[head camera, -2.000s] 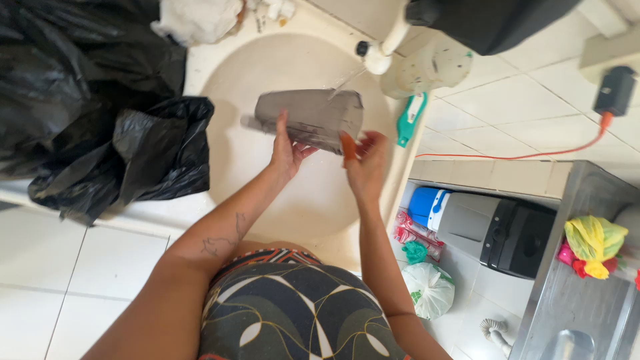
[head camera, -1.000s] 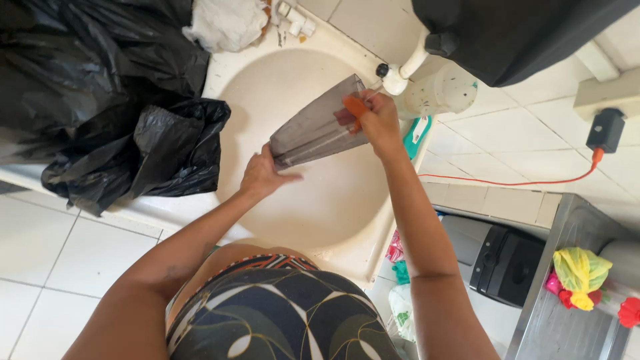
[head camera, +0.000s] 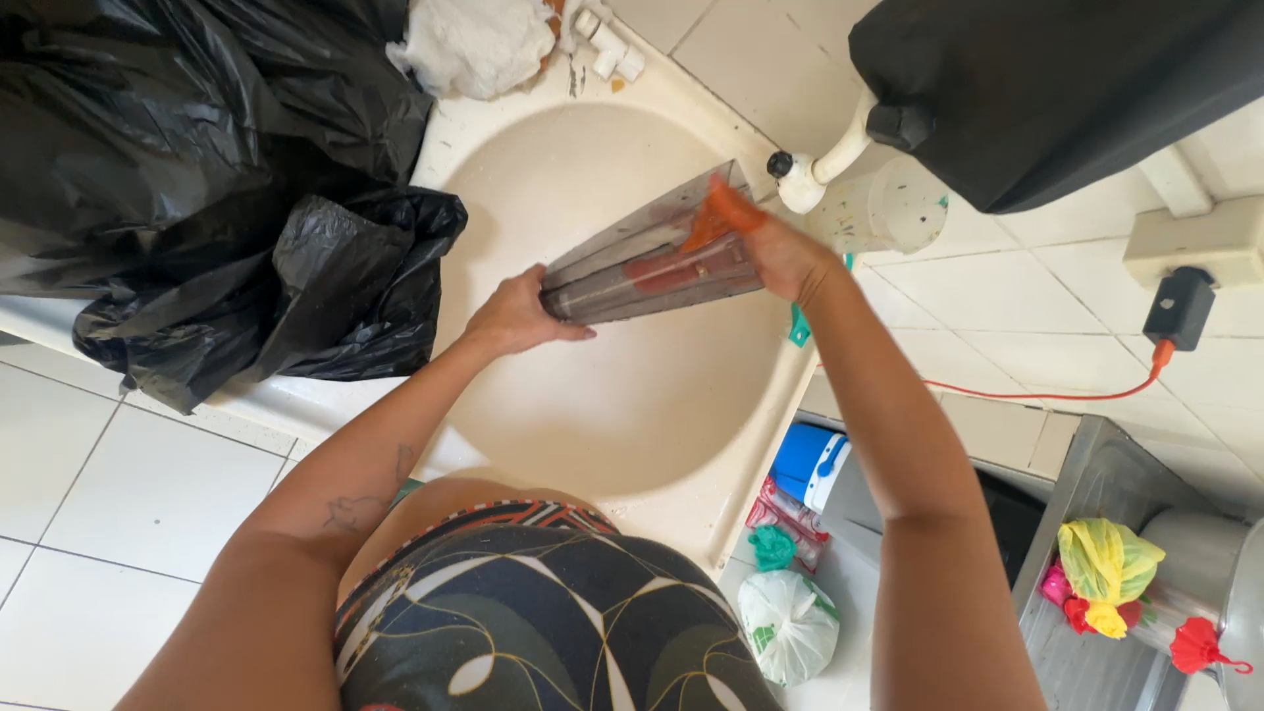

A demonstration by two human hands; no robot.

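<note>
A smoky translucent plastic container (head camera: 632, 232), long and tapered, is tilted over the round cream basin (head camera: 612, 415). My left hand (head camera: 523, 311) grips its narrow lower-left end. At its wide end my right hand (head camera: 765, 237) has an orange cloth or sponge (head camera: 726, 217) held against it, and a reddish patch shows through the plastic. Just above and right of my right hand is a white tap (head camera: 798, 186) with a black knob. Whether water runs from it cannot be told.
Black plastic bags (head camera: 197, 178) cover the left ledge. A white cloth (head camera: 479, 44) and white pipe fittings (head camera: 610, 49) lie at the back. A clear tub (head camera: 904, 207), a teal-handled object (head camera: 800, 324) and a black covering (head camera: 1047, 89) are at the right. A red cable (head camera: 1047, 396) runs along the wall.
The container has been turned from lying roughly level to a slant, with its wide end up to the right. My right hand with the orange piece has moved up from the container's lower right.
</note>
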